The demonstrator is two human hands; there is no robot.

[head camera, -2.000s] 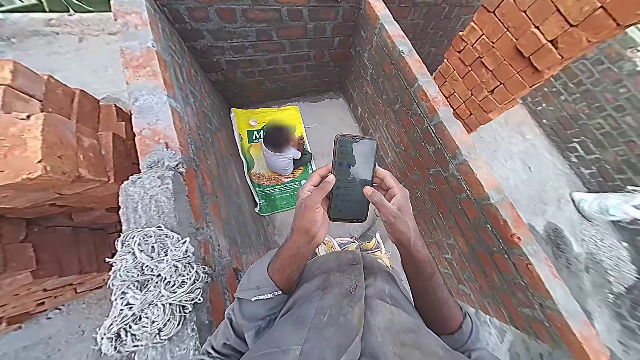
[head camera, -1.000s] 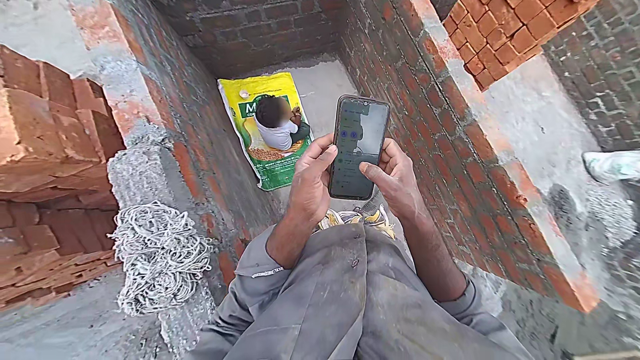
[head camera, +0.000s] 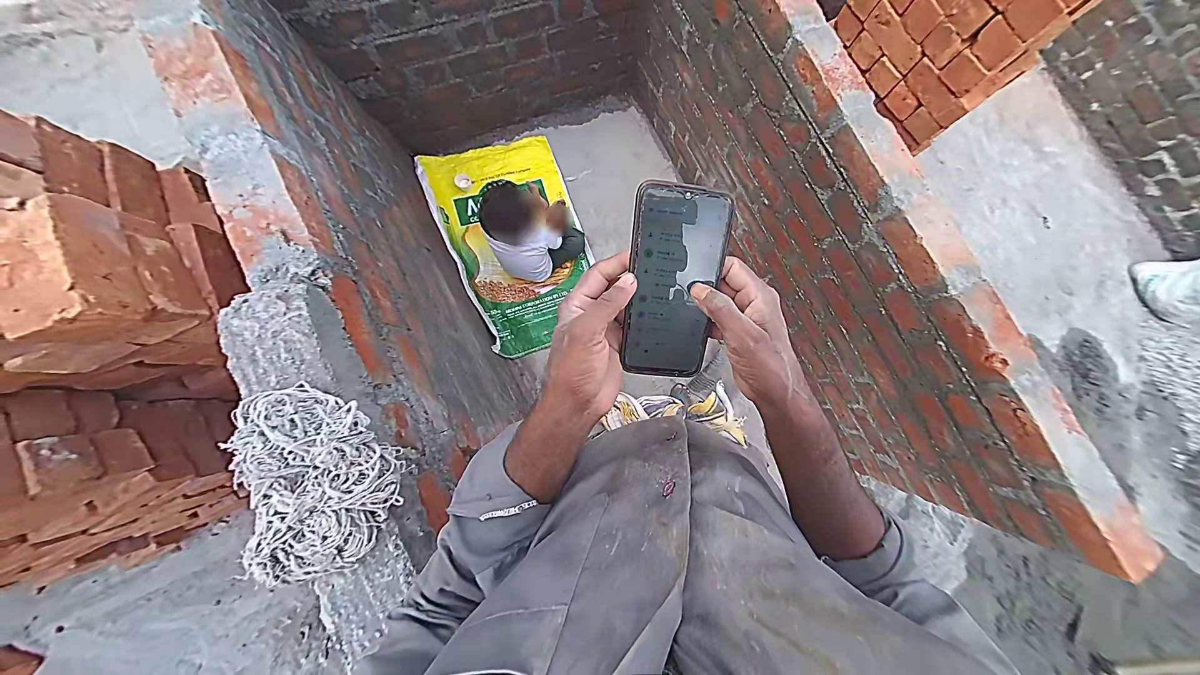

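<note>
A dark smartphone (head camera: 677,281) is held upright between both hands in front of my waist, its screen lit with a list. My left hand (head camera: 591,337) grips its left edge, the thumb along the side. My right hand (head camera: 750,328) holds the right edge, with its thumb over the screen's right part. Beyond the phone, a person (head camera: 520,234) sits on a yellow and green printed woven sack (head camera: 525,333) laid on the floor between brick walls.
Brick walls (head camera: 844,272) rise on both sides. At left are stacked red bricks (head camera: 103,253) and a tangled heap of pale string (head camera: 314,483) on a mortar-covered ledge. More bricks (head camera: 937,56) stand at upper right; a pale shoe (head camera: 1167,291) shows at the right edge.
Both hands keep hold of the phone throughout. My right thumb has shifted on the glass, and the list on the screen looks different from one second ago.
</note>
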